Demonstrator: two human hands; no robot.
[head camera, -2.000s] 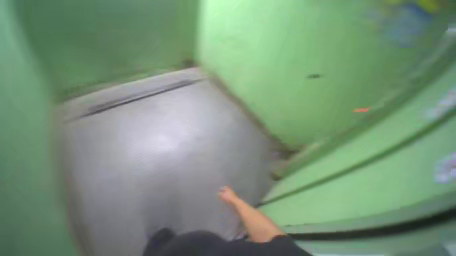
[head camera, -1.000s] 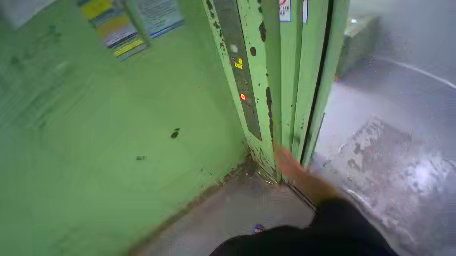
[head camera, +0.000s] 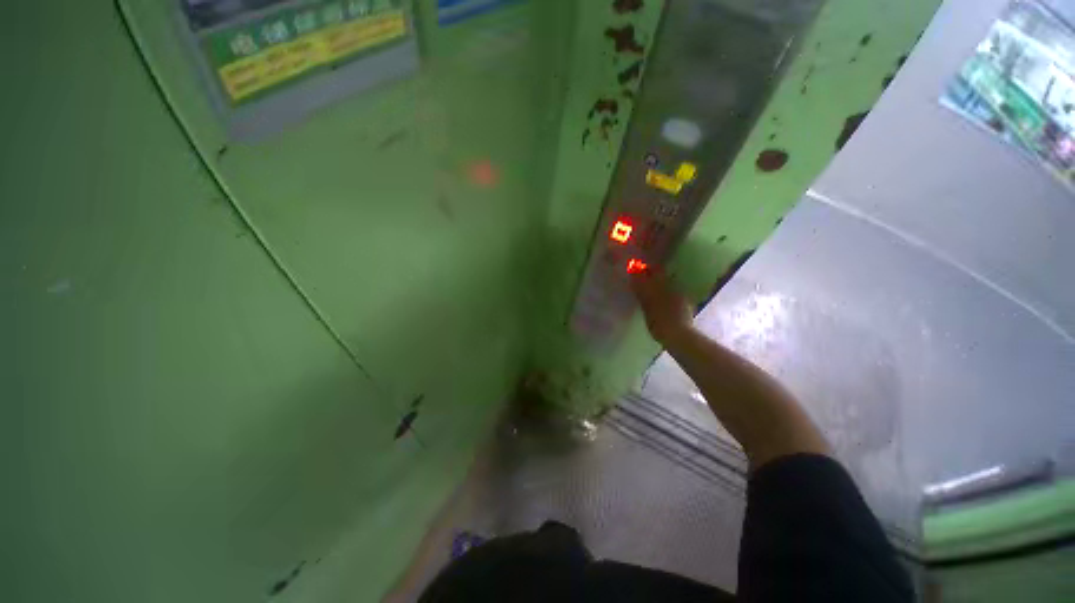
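The lift car control panel (head camera: 681, 130) is a grey metal strip on the green wall near the doorway, tilted in view. Two buttons on it glow red, and a yellow label sits above them. My right hand (head camera: 665, 309) reaches up to the panel, its fingertip at or just beside the lower lit button. Whether it touches is unclear. The fingers are blurred and nothing is seen held. My left hand is not in view.
Scuffed green walls (head camera: 307, 295) with rust spots stand left and around the panel. A notice (head camera: 312, 53) hangs upper left. The door sill tracks (head camera: 678, 436) cross the grey floor. Beyond the doorway are a shiny grey floor and a picture-like panel (head camera: 1023, 88) at upper right.
The view has moved closer to the control panel. My right hand has risen from beside the door edge to the panel. A second red light now shows below the first.
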